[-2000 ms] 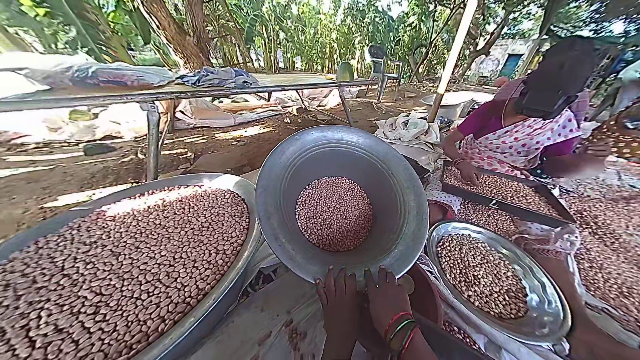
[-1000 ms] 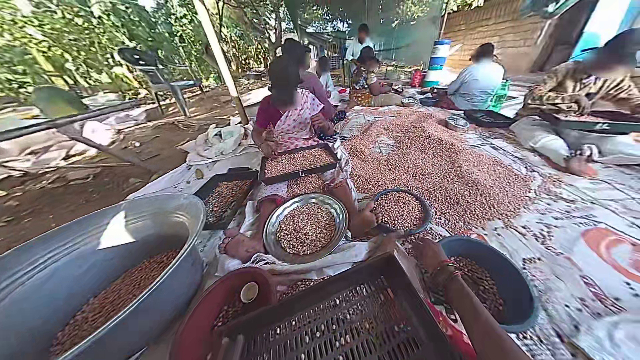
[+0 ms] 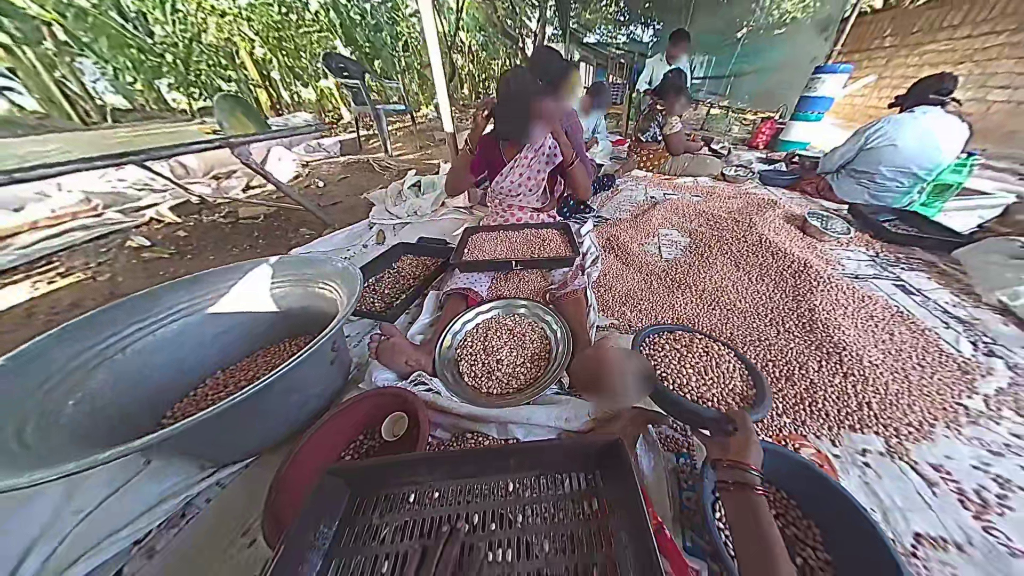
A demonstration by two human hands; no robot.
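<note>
My right hand (image 3: 732, 436), with bangles at the wrist, grips the near rim of a dark round basin (image 3: 696, 370) full of nuts or beans. Beneath that forearm stands a larger dark tub (image 3: 832, 512) with more of them. A black slotted plastic crate (image 3: 480, 512) with a few pieces in its slots lies in front of me. At its lower middle, dark finger-like shapes, perhaps my left hand (image 3: 444, 552), blend into the slats. Behind the crate is a red-brown tub (image 3: 352, 440) holding a small cup (image 3: 394, 426).
A big metal basin (image 3: 184, 360) stands at left. A steel bowl of nuts (image 3: 504, 352) lies between the legs of a seated person (image 3: 520, 168), near black trays (image 3: 516, 246). A wide pile of nuts (image 3: 768, 304) covers the sheet at right. Several people sit beyond.
My right hand has come to the dark round basin's rim, and that basin has shifted nearer. The seated person's hands have risen from the tray to the head. Two seconds ago both my hands were at a metal basin.
</note>
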